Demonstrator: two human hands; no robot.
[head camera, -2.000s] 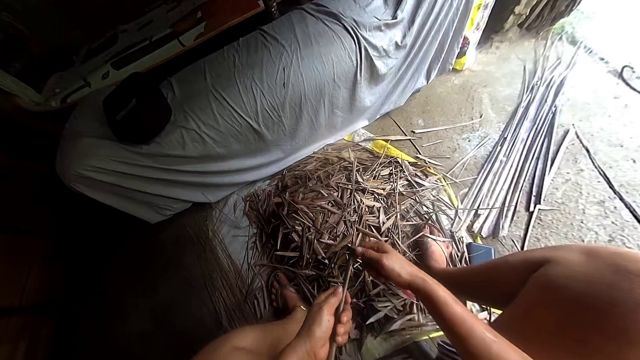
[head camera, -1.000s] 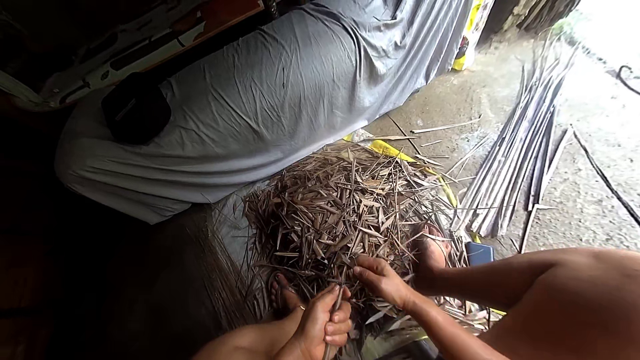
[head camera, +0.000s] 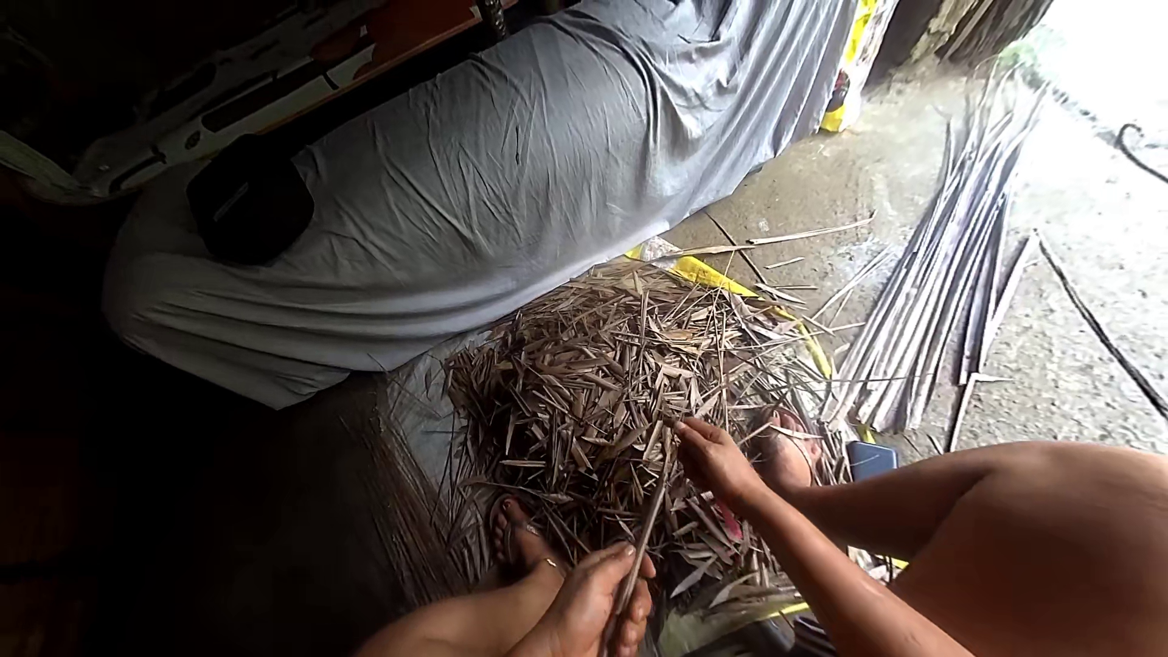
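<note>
My left hand (head camera: 607, 598) is closed around a thin dried leaf strip (head camera: 650, 518), which slants up and to the right from the fist. Beyond its upper part is my right hand (head camera: 716, 456), thumb and fingertips together near the strip's top end; whether they pinch it cannot be told. Both hands are over a heap of short, dry, brown leaf pieces (head camera: 584, 383) on the floor between my feet. A bundle of long dried strips (head camera: 949, 274) lies on the ground at the right.
A grey cloth (head camera: 474, 173) covers a long bulky object behind the heap, with a black object (head camera: 251, 201) on it. A blue phone-like object (head camera: 871, 459) lies beside my right foot (head camera: 787, 452). My left foot (head camera: 520, 538) is left of the heap. Yellow-edged sheeting (head camera: 712, 274) shows under the heap.
My right hand has moved up and away from my left hand since one second ago, and more of the strip now shows between them. My left hand still grips it.
</note>
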